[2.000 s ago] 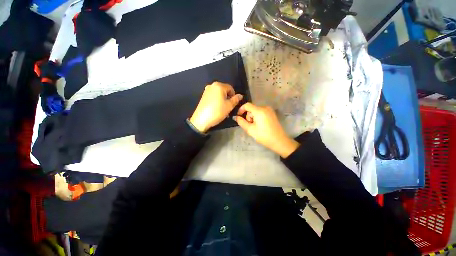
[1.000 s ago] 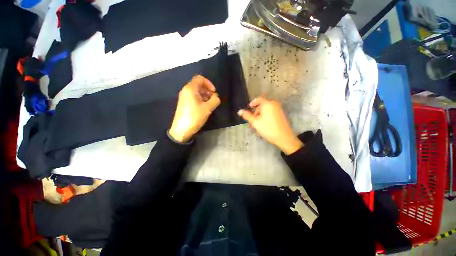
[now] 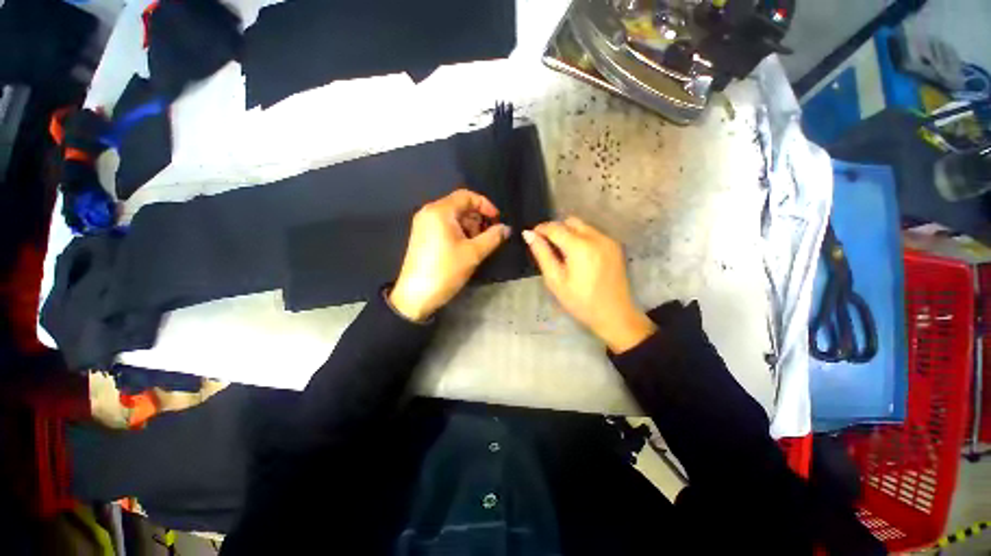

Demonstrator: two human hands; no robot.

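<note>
A long black cloth piece (image 3: 217, 244) lies across the table, with a darker rectangle (image 3: 348, 261) at its right part. Near its right end a narrow dark strip or fold (image 3: 502, 163) runs across it, with a frayed tip past the far edge. My left hand (image 3: 443, 252) is over the cloth, thumb and fingertips pinched at the strip. My right hand (image 3: 587, 272) is just right of it at the cloth's right end, fingertips pinched. The fingertips are close together but apart. Whatever is between them is too dark and small to tell.
The iron (image 3: 652, 49) stands on its metal rest (image 3: 625, 92) at the far right. Black cut panels (image 3: 369, 38) lie at the far side, tied bundles (image 3: 92, 163) far left. Black scissors (image 3: 839, 310) lie on a blue surface (image 3: 880, 380), beside a red crate (image 3: 918, 424). Dark cloth (image 3: 163, 456) hangs near left.
The hands were together at the right edge, then moved apart, and have now come closer again. A dark strip or fold now shows inward from the right edge.
</note>
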